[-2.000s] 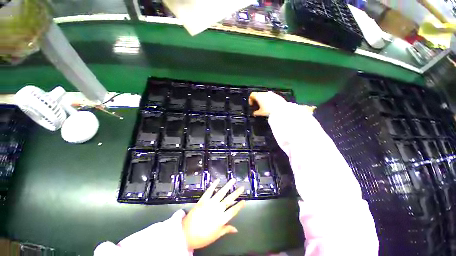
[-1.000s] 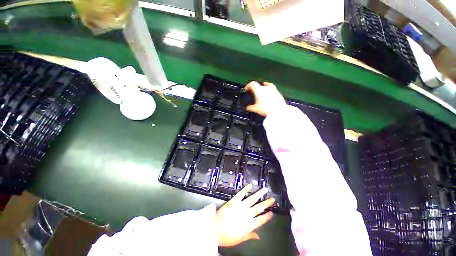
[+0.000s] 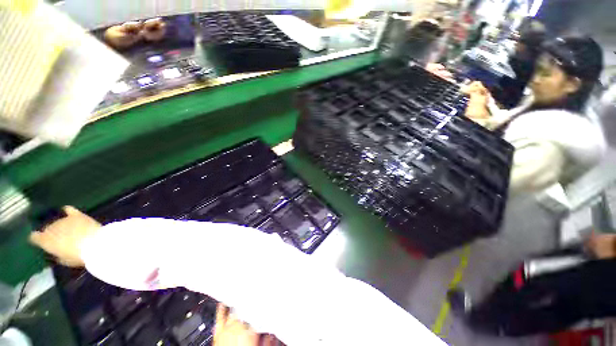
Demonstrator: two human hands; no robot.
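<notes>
The shiny black blister tray [image 3: 260,196] lies on the bench in front of me, its pockets holding flat dark parts. My right arm crosses over it and hides its middle. My right hand [image 3: 64,236] is at the tray's far left corner with its fingers curled down; a dark patch shows by the fingertips, and I cannot tell whether it is held. My left hand [image 3: 233,329] is low over the near part of the tray, mostly hidden by my right sleeve and cut off by the lower edge.
A tall black tray stack [image 3: 405,149] stands right of the tray. The green conveyor [image 3: 155,138] runs behind, with another tray stack [image 3: 250,44] beyond it. A pale hanging sheet [image 3: 54,74] is at upper left. A person in white [image 3: 554,142] is beyond the right stack.
The view has swung to the right, showing the whole right stack and the person behind it. My right hand has moved left along the tray's far row. My left hand is now mostly covered.
</notes>
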